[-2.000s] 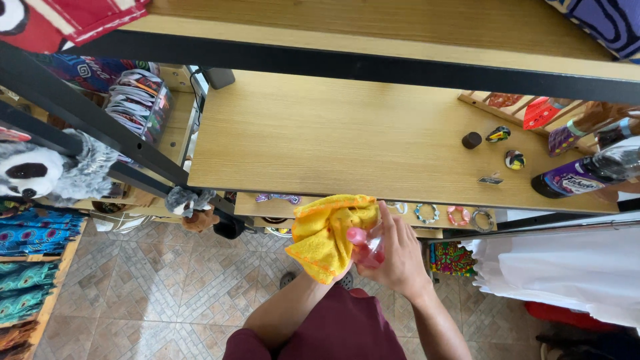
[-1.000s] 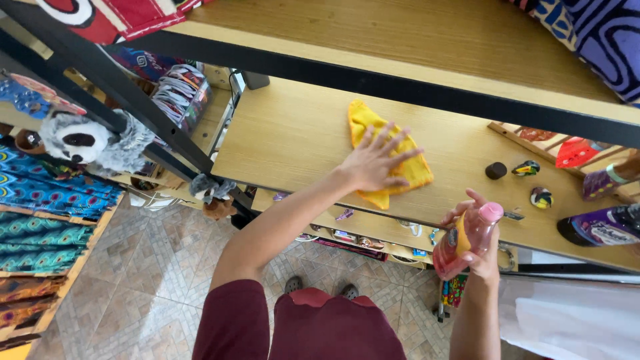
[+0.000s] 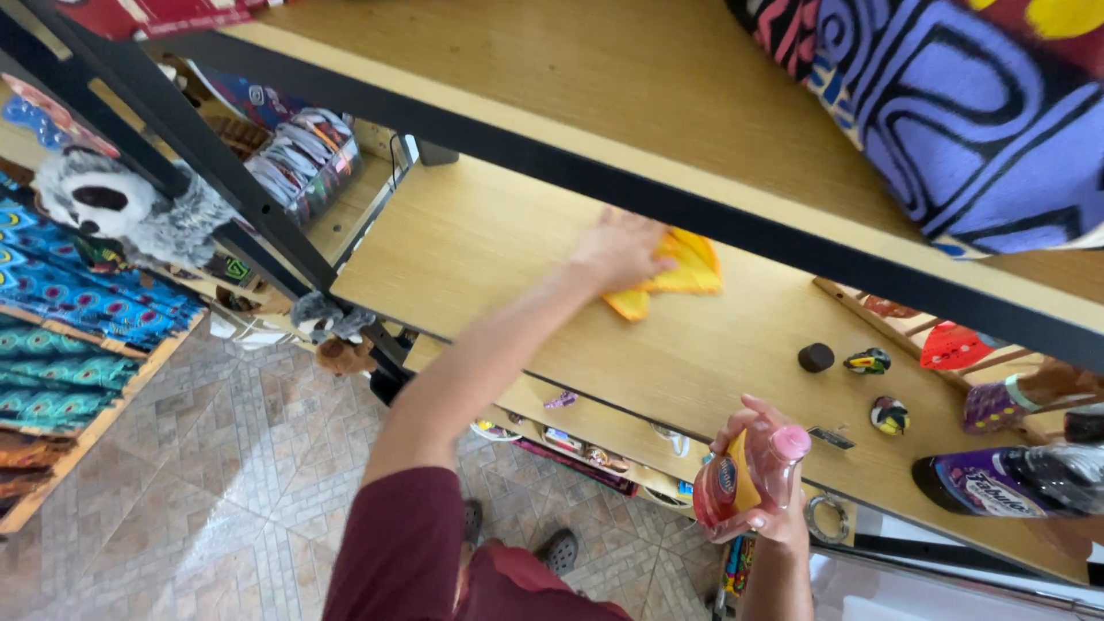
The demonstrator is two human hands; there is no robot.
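Note:
My left hand (image 3: pixel 623 250) lies, slightly blurred, on a yellow cloth (image 3: pixel 690 263) spread on the light wooden shelf board (image 3: pixel 466 250). Its fingers look stretched out over the cloth's left part, pressing rather than visibly gripping it. In my right hand (image 3: pixel 768 509) is a clear plastic bottle (image 3: pixel 733 487) of pinkish-red liquid with a pink cap, tilted in front of the shelf's front edge. A small dark round object (image 3: pixel 816 357) and two small painted figures (image 3: pixel 868 361) rest on the board to the right of the cloth.
A dark Fabuloso bottle (image 3: pixel 992 483) lies at the board's right, near a wooden rack (image 3: pixel 914 332). Above runs a black metal shelf bar (image 3: pixel 517 155), with a patterned purple bag (image 3: pixel 957 112) on the upper shelf. Plush toys (image 3: pixel 121 207) cling to the left frame.
Two seconds ago cloth and bottle were together before the shelf's edge; the cloth then went onto the board under my left hand. Since the last earlier frame, hand and cloth have moved farther back along the board.

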